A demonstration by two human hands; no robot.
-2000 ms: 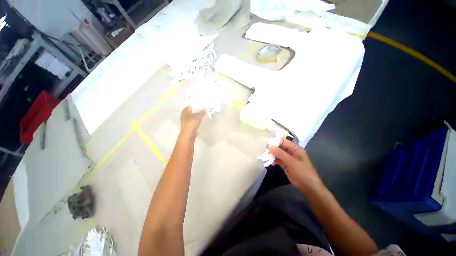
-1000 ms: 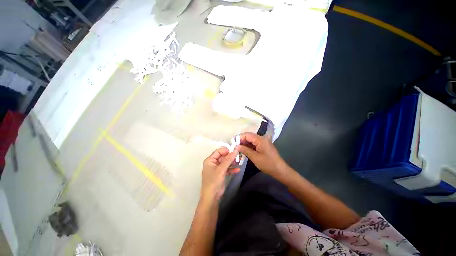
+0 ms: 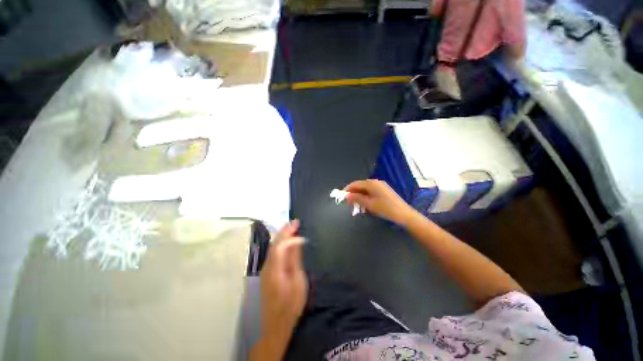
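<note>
My right hand (image 3: 376, 200) is in the air right of the table, over the dark floor, its fingertips closed on a few short white tape strips (image 3: 340, 196). My left hand (image 3: 284, 271) is blurred beside the table's near right edge. A small pale bit shows at its fingertips, but I cannot tell if it is held. A loose pile of short white tape strips (image 3: 116, 236) lies on the table's left part. The white cut panels (image 3: 243, 158) lie behind, their two arms pointing left around a gap with a blurred tape roll (image 3: 176, 150).
A blue crate with cream panels on top (image 3: 458, 151) stands right of my right hand. Another person in pink (image 3: 479, 28) is at the back right. A white-covered table (image 3: 599, 134) runs along the right. Crumpled translucent plastic (image 3: 148, 81) lies at the far left. A yellow line (image 3: 352, 82) crosses the floor.
The view has swung right. My hands were together on the strips and are now apart, the right one out over the floor with strips in its fingers.
</note>
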